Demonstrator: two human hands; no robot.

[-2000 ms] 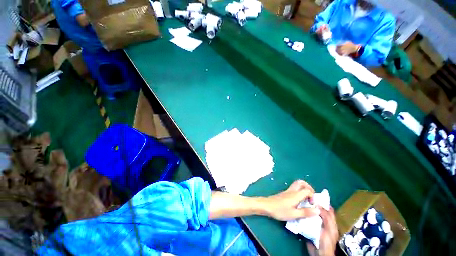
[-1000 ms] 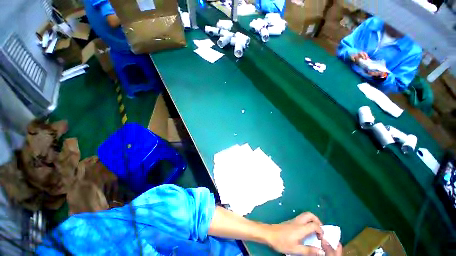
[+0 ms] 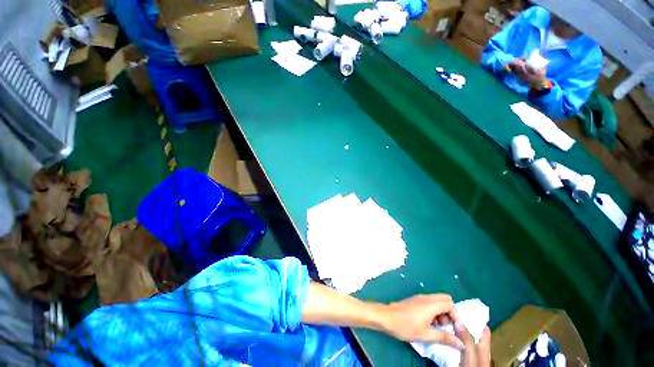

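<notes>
My left hand (image 3: pixel 423 319) reaches in from the lower left and grips a white sheet (image 3: pixel 472 312) at the bench's front edge. My right hand (image 3: pixel 476 350) shows only in part at the bottom edge, its fingers on the same sheet. Whether a unit lies inside the sheet is hidden. A fanned stack of white sheets (image 3: pixel 355 242) lies on the green bench, up and left of my hands. A small open carton (image 3: pixel 518 330) with dark and white round pads (image 3: pixel 543 353) stands just right of my hands, cut off by the bottom edge.
White cylindrical units (image 3: pixel 546 175) lie on the far strip, others (image 3: pixel 325 47) at the bench's far end near loose sheets (image 3: pixel 295 62). A person in a blue smock (image 3: pixel 545 61) sits across. A blue stool (image 3: pixel 188 208) and brown paper (image 3: pixel 54 244) are at left; a black tray (image 3: pixel 640 240) is at far right.
The camera view has shifted, and more of the pad carton shows than one second ago. My hands stay together on the white sheet, more of which now hangs below my left fingers.
</notes>
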